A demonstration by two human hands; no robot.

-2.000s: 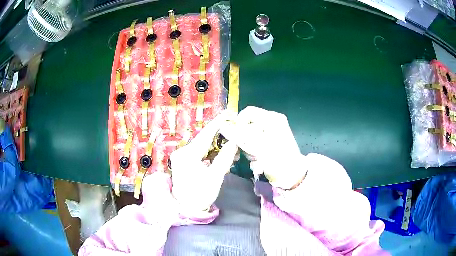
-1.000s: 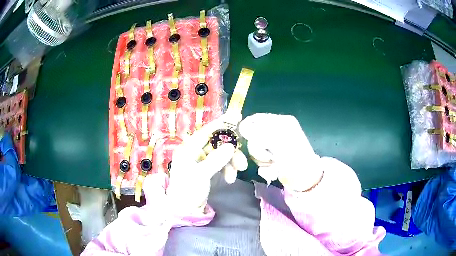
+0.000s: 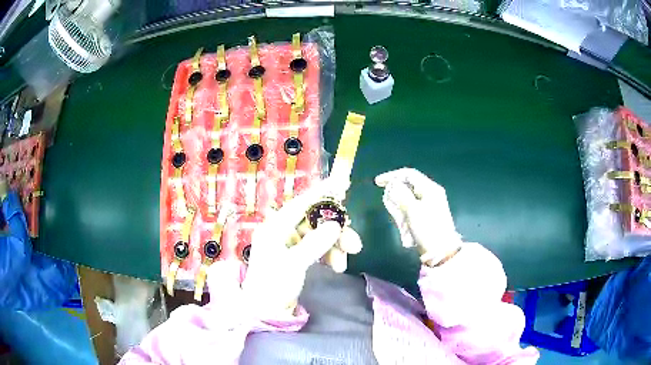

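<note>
My left hand (image 3: 289, 239), in an off-white glove, holds a wristwatch (image 3: 327, 214) by its head, the thumb at the dial. The dial is dark with a reddish pattern, face up. Its gold mesh band (image 3: 347, 150) sticks out away from me over the green surface; the rest of the watch is hidden by the hand. My right hand (image 3: 417, 207), also gloved, is to the right, apart from the watch, with curled fingers. I cannot tell whether something white is in its fingers.
The red-pink watch tray (image 3: 235, 132) under clear film lies left, with rows of watches. A dispenser bottle (image 3: 376, 85) stands beyond my hands. Another tray (image 3: 629, 171) is at the far right. A white fan (image 3: 80, 41) is at the upper left. Blue sleeves show at both sides.
My right hand has come off the watch and moved right. The dial, hidden before, now shows in my left hand, and the band leans to the right. The view has tilted slightly up.
</note>
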